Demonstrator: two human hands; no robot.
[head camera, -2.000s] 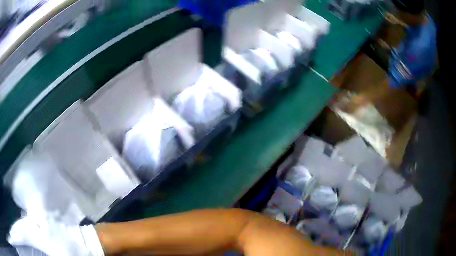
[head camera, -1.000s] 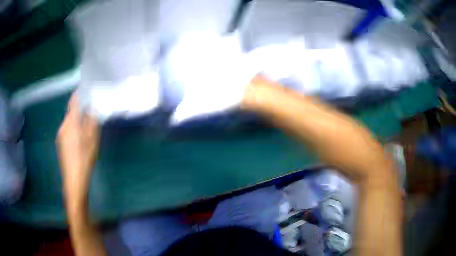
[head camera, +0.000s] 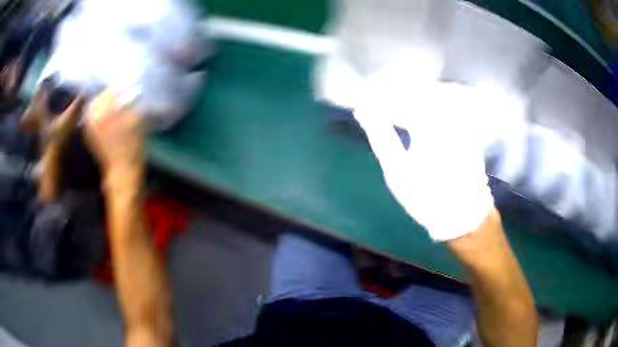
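Observation:
My bare left hand (head camera: 118, 129) is at the upper left, against the lower edge of white bagged products (head camera: 129, 54). Blur hides whether its fingers are closed on one. My right hand (head camera: 440, 169), in a white glove, is right of centre at the front of an open retail box (head camera: 386, 34) with a pale raised lid. Glare merges the glove with the white contents, and its fingers cannot be made out.
More open boxes with white bundles (head camera: 562, 169) run to the right edge. The green work surface (head camera: 271, 149) has a pale strip (head camera: 271, 34) behind it. At far left are a neighbouring worker's hands (head camera: 51, 149) near a black rounded object (head camera: 61, 99).
The view has swung left. My left hand has gone from beside the box row to the white bagged products. My gloved right hand is still at the boxes.

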